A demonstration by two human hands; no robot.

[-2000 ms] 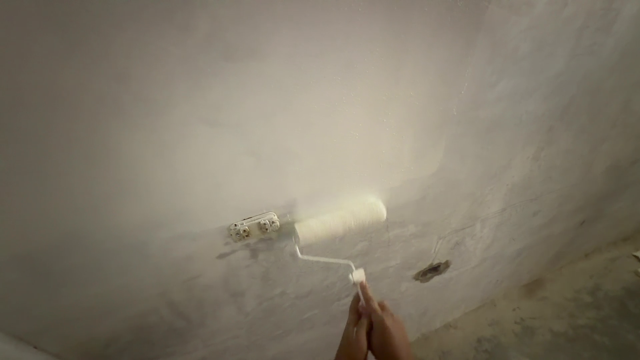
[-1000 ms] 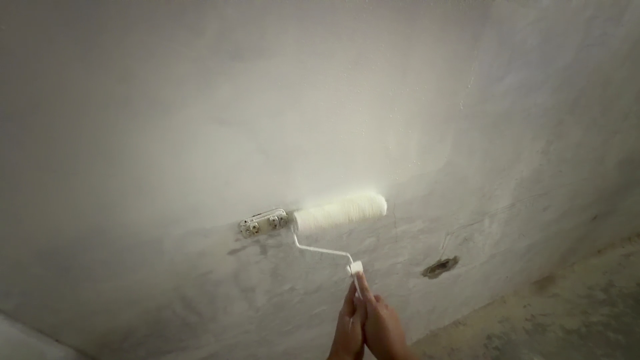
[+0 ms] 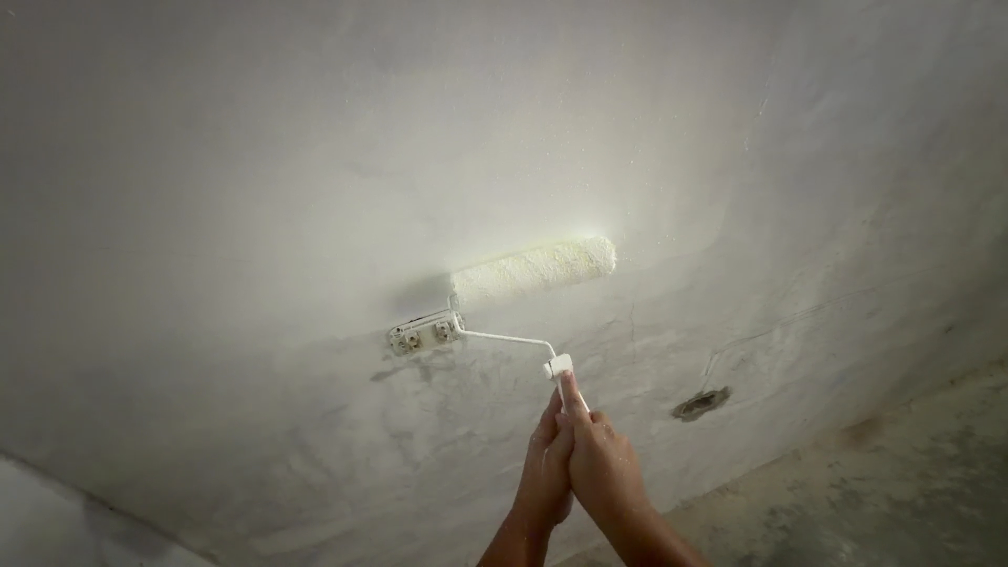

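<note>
A paint roller [image 3: 535, 272] with a pale, paint-coated sleeve lies against a grey plastered wall [image 3: 315, 197], tilted slightly up to the right. Its thin white wire frame bends down to a white handle [image 3: 560, 367]. My right hand [image 3: 606, 465] grips the handle, with a finger stretched along it. Pressed close on the other side, my left hand [image 3: 545, 465] is also around the handle; part of its grip is hidden. Just below the sleeve's left end is an uncovered electrical socket fitting [image 3: 425, 332], partly crossed by the wire frame.
To the right of the hands, a rough hole [image 3: 701, 404] is broken into the wall, with a line in the plaster running up from it. The stained floor [image 3: 890, 472] meets the wall at the lower right. A pale surface [image 3: 63, 520] borders the wall at the lower left.
The roller sleeve has moved up the wall relative to the socket fitting; it was beside the fitting and now sits above it to the right. Both hands stay on the handle.
</note>
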